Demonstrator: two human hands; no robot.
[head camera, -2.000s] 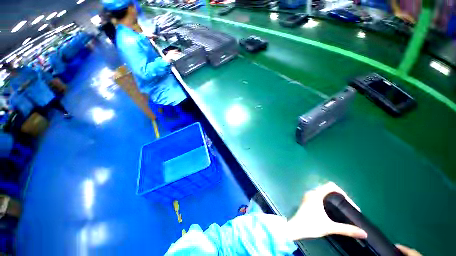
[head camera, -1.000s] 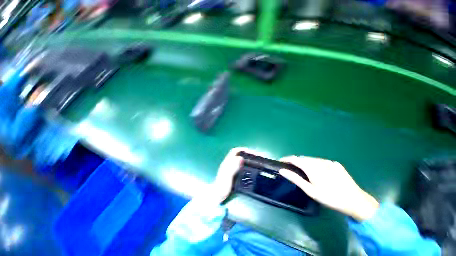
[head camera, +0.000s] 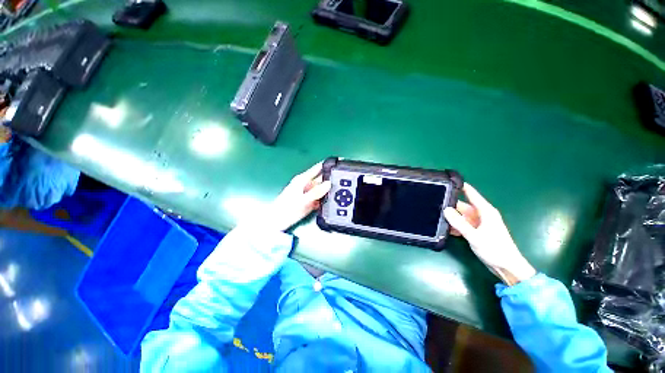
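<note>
A handheld device in a black protective frame (head camera: 399, 205) is held screen up over the green bench, near its front edge. Its round keypad is at the left and its dark screen in the middle. The black rim with thick corners runs around it. My left hand (head camera: 297, 198) grips its left end, thumb near the keypad. My right hand (head camera: 487, 232) grips its right end, thumb on the front rim. The fingers behind the device are partly hidden.
Unsleeved devices (head camera: 270, 87) stand on edge beyond my left hand. A sleeved device (head camera: 362, 16) lies at the back. Bagged black sleeves (head camera: 633, 251) lie at right. More grey devices (head camera: 71, 55) and another person's sleeve (head camera: 33, 173) are at left. A blue bin (head camera: 135, 269) is beside the green bench (head camera: 437, 98).
The view has swung right and down over the bench. The device, earlier held at a steep tilt with its front hidden, now faces up nearly level between both hands. My right thumb has moved to its right end.
</note>
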